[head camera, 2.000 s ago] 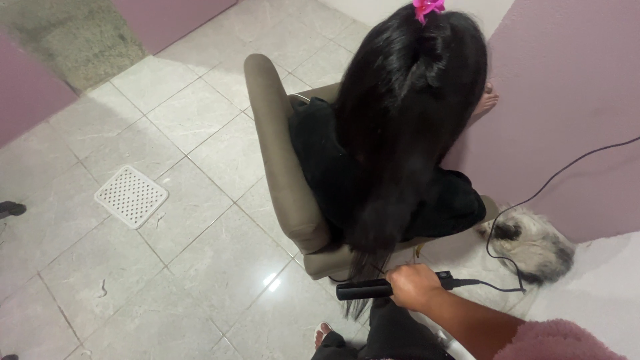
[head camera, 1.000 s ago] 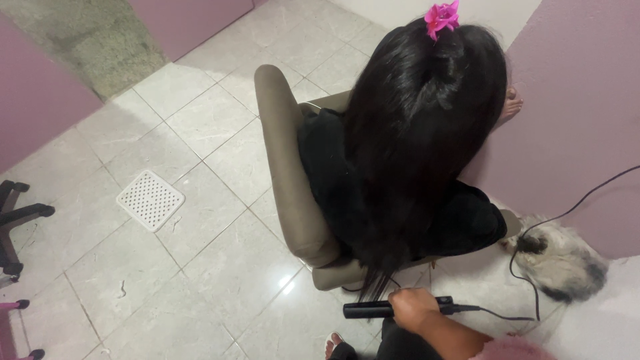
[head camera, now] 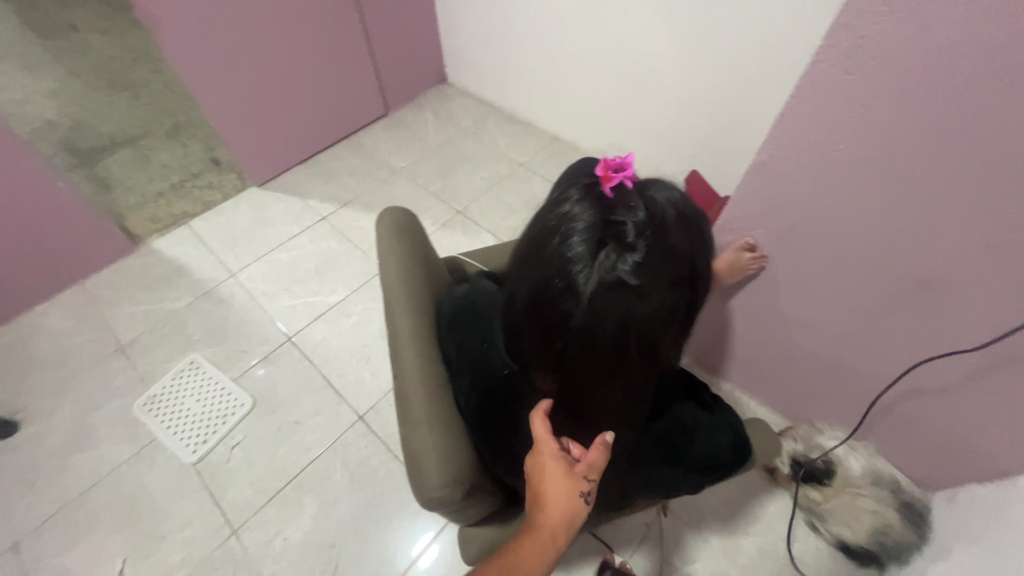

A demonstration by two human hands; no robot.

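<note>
A seated person's long black hair [head camera: 608,320] hangs down over dark clothing, with a pink flower clip [head camera: 616,174] at the crown. My left hand [head camera: 566,460] reaches up from the bottom, over the lower lengths of the hair. Its thumb and index finger are spread, the other fingers curled, and no strand is plainly held. Of my right hand, at most some shadowed fingertips [head camera: 614,566] show at the bottom edge, and what they hold is hidden. A thin dark cord lies just above them.
The person's chair [head camera: 400,336] has a grey-brown padded back. A bare foot [head camera: 740,260] rests by the purple wall [head camera: 896,240]. A furry animal [head camera: 864,500] lies at lower right, a dark cable [head camera: 864,416] passing over it. A white drain cover [head camera: 194,408] lies on the tiles.
My left hand has come into view over the hair. The black hair straightener, held in my right hand in both earlier frames, is out of view. The view has tilted upward.
</note>
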